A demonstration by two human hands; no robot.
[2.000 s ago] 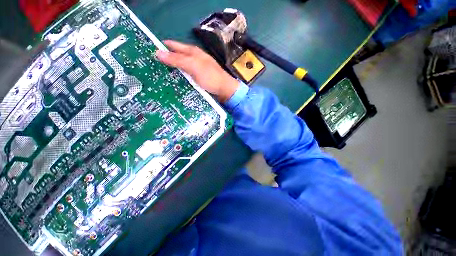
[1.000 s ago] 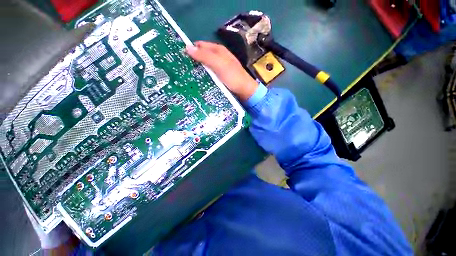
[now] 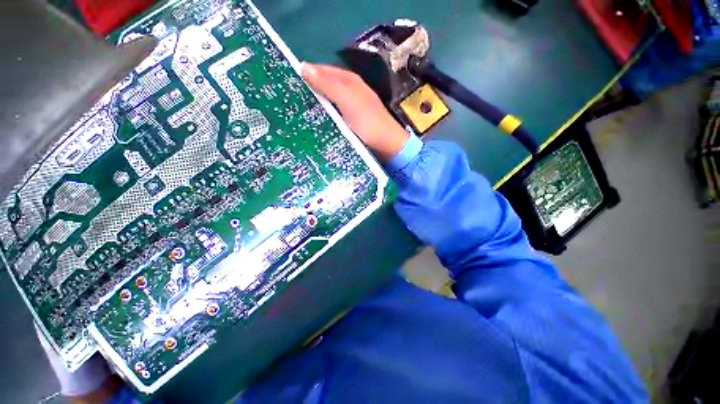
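A large green printed circuit board (image 3: 272,185) with white edges and silvery pads lies slanted across the left half of the view, solder side up. My bare right hand (image 3: 355,106) holds its right edge, with fingertips at the rim and the rest of the hand beside it. My gloved left hand (image 3: 79,375) is at the lower left corner of the board, blurred and partly hidden by it; it appears to grip the edge there. The soldering iron (image 3: 474,106), with a yellow band, rests in its stand (image 3: 395,47), touched by neither hand.
A yellow sponge (image 3: 425,109) sits at the stand's front on the green mat (image 3: 474,47). A grey hood (image 3: 63,79) covers the board's upper left. Red carriers (image 3: 620,24) lie at the upper right. A small board in a black frame (image 3: 564,189) is below the bench edge.
The board, right hand and bench have shifted right in the view. My left hand has come into view at the lower left corner. The hood now covers more of the upper left.
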